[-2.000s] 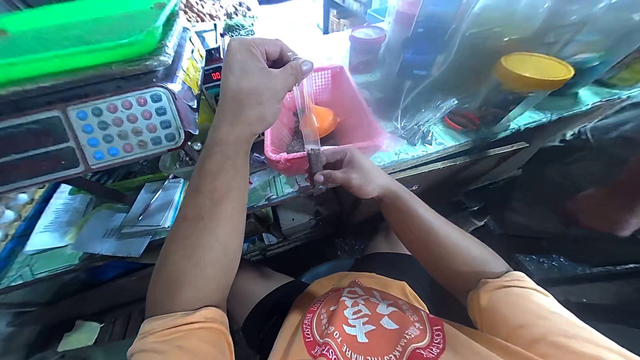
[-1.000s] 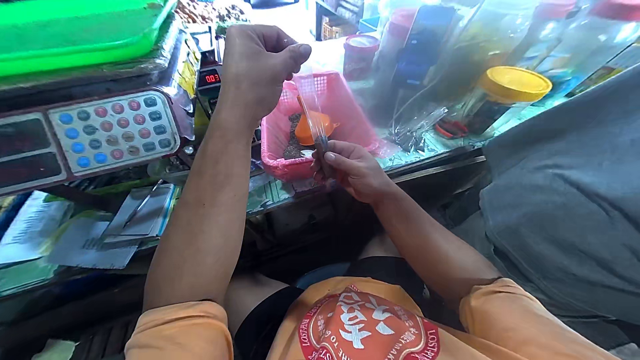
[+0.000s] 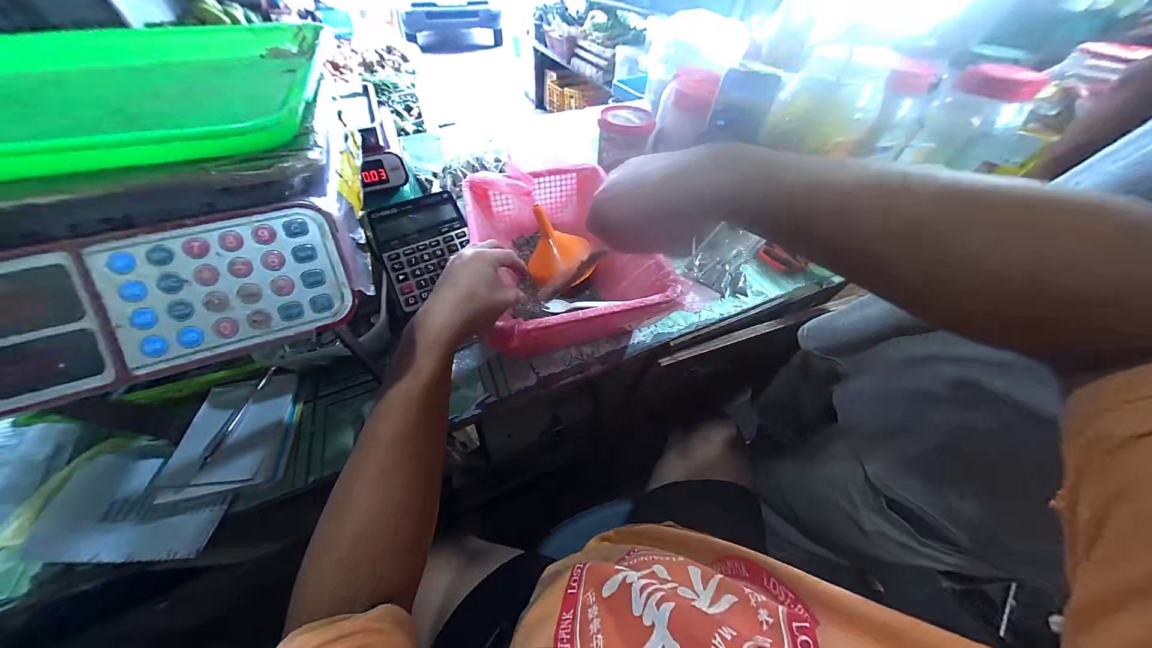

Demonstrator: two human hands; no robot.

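Observation:
My left hand (image 3: 477,286) is at the left side of the pink plastic basket (image 3: 576,340), its fingertips pinched together beside a blurred, dark-filled narrow plastic bag (image 3: 569,277). My right hand (image 3: 643,202) is above the basket's right part, blurred by motion, its fingers curled and largely hidden; what it grips is unclear. An orange funnel (image 3: 551,255) rests in the basket on dark loose bits, between my hands. Below it lies a white plastic spoon (image 3: 576,306).
Left of the basket are a calculator (image 3: 418,238), a small red display (image 3: 378,174) and a scale's keypad (image 3: 220,283) below a green tray (image 3: 162,99). Small clear bags (image 3: 724,256) lie to its right, with lidded jars (image 3: 625,130) behind. Someone in grey clothing (image 3: 909,432) is close at right.
My left hand has come down from above the basket to its left side. My right hand has moved up and over the basket. The narrow bag, upright between my hands before, is now slanted and blurred.

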